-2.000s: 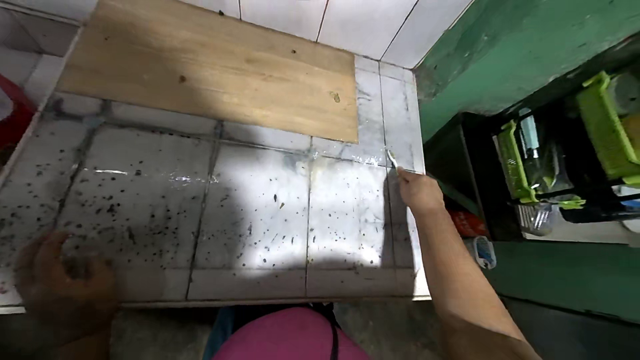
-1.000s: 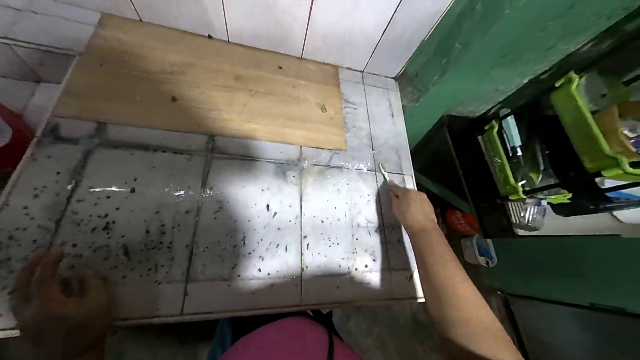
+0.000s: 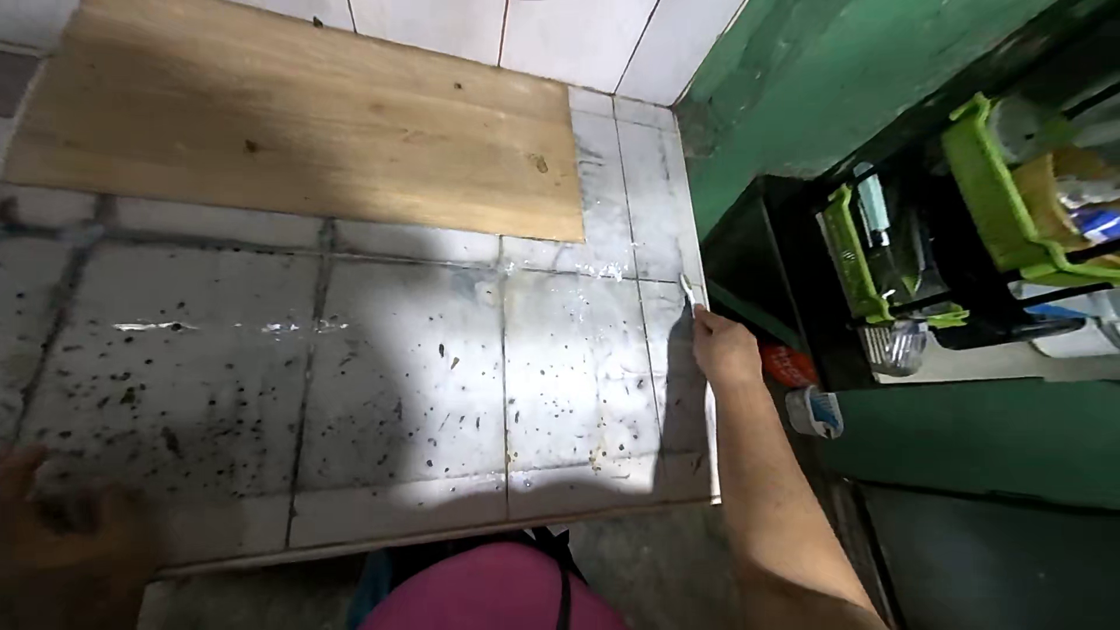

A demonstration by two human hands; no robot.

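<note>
A small, slim white-tipped tool (image 3: 688, 287), perhaps a brush, is in my right hand (image 3: 728, 346) at the right edge of a white tiled counter (image 3: 411, 350). Its tip meets the tile close to a grout line. My left hand (image 3: 74, 525) rests in shadow at the counter's lower left edge, dark and blurred; I see nothing held in it. Dark specks lie scattered over the tiles, and shiny wet-looking streaks run along the middle. Behind them a flat wooden board (image 3: 297, 122) lies along the wall side.
Right of the counter, a black rack with green plastic baskets (image 3: 997, 210) holds utensils and containers. A small white container (image 3: 814, 411) and a red item (image 3: 787, 364) sit below. White wall tiles (image 3: 577, 44) and a green wall (image 3: 805, 96) border the back.
My right hand with the tool has stayed near the counter's right edge, now slightly farther from the board's corner. My left hand remains at the lower left.
</note>
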